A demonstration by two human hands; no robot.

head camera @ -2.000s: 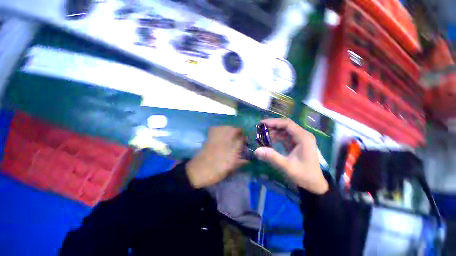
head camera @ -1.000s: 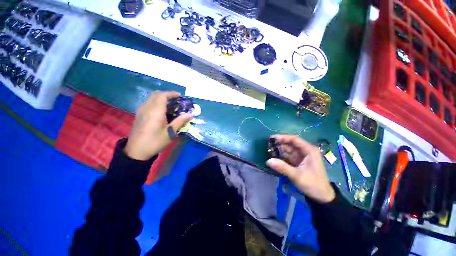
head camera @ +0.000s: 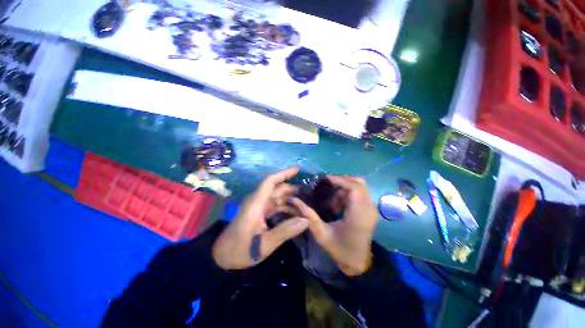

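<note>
My left hand [head camera: 260, 224] and my right hand [head camera: 346, 224] are close together above the mat's near edge. Both hold a dark round housing [head camera: 324, 197] between their fingers; its inner details are blurred and partly covered. A dark band [head camera: 256, 247] is on my left hand. A second dark round housing [head camera: 208, 154] with shiny parts lies on the green mat [head camera: 256, 154] to the left, beside crumpled pale tape pieces [head camera: 208, 182]. A small round silvery disc [head camera: 392, 206] lies on the mat right of my hands.
A white shelf [head camera: 269, 96] at the back bears wired parts [head camera: 247, 41] and a white reel [head camera: 367, 75]. Tweezers [head camera: 438, 208], a green box [head camera: 465, 152] and a yellow tray [head camera: 401, 125] are at right. Red trays [head camera: 138, 198] stand lower left and upper right [head camera: 513, 125].
My hands, apart a second ago, have come together at the dark housing. A dark round unit now lies by the tape where my left hand was. A silvery disc now shows at right.
</note>
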